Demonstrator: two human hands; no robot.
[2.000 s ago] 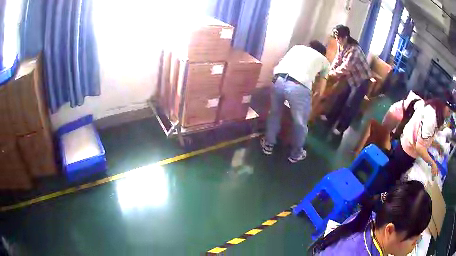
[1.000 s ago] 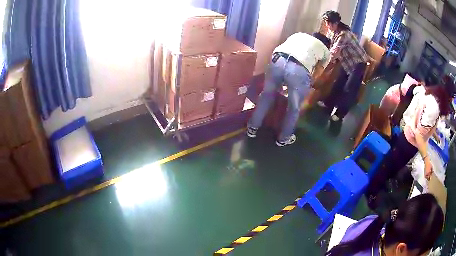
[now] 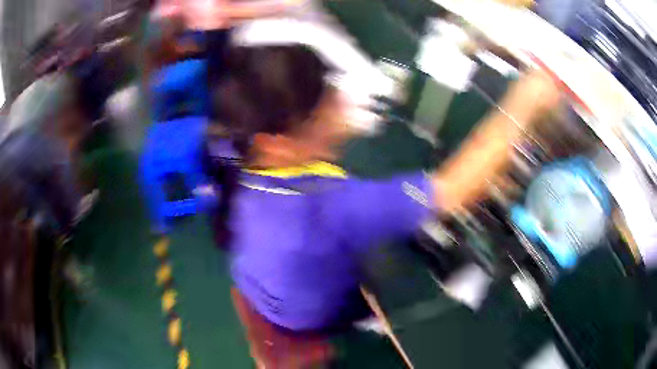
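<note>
Neither of my hands is in the picture. The view is strongly blurred. Nearest in front of me is a person in a purple top (image 3: 302,245) with a yellow collar, beside the dark green bench (image 3: 461,324). That person's bare arm (image 3: 490,148) reaches out over the bench. White items (image 3: 443,61) lie on the bench, too blurred to name.
A light blue round desk fan (image 3: 565,209) stands at the right. A pale shelf edge (image 3: 598,101) curves across the upper right. Blue stools (image 3: 176,166) stand behind the person. A yellow-black line (image 3: 169,299) runs on the green floor. Other people are blurred at the upper left.
My view has swung right to the bench. The cartons and curtains have left the picture. The person in purple is now central, with an arm reaching out. The fan has come into view.
</note>
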